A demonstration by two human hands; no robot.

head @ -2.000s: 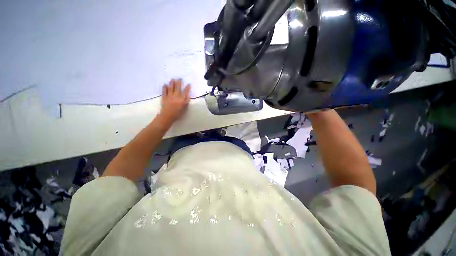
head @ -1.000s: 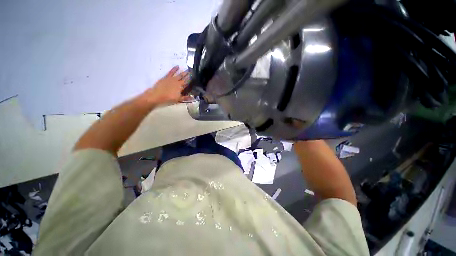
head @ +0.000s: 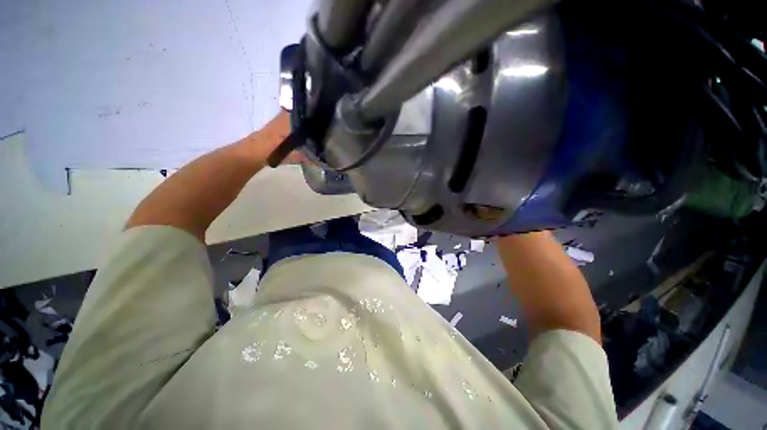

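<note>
The large silver and blue cutting machine (head: 471, 126) fills the upper right, close to the camera. Part of its grey base plate (head: 328, 179) shows below it on the table. The white paper marker (head: 151, 76) with faint lines covers the lay; a thin dark edge shows at its left part. My left hand (head: 284, 138) lies at the machine's front, mostly hidden behind it; its fingers cannot be made out. My right forearm goes up under the motor, and my right hand is hidden behind it. The knife is hidden.
The pale cutting table (head: 109, 227) has its front edge just before my waist. White and dark scraps (head: 433, 277) lie on the grey floor. Black cables (head: 732, 92) hang at the right. A dark shelf or bin area (head: 673, 311) is at the lower right.
The machine has moved left in the picture. My left hand, flat and visible on the paper before, has gone to the machine's front and is now mostly hidden by it.
</note>
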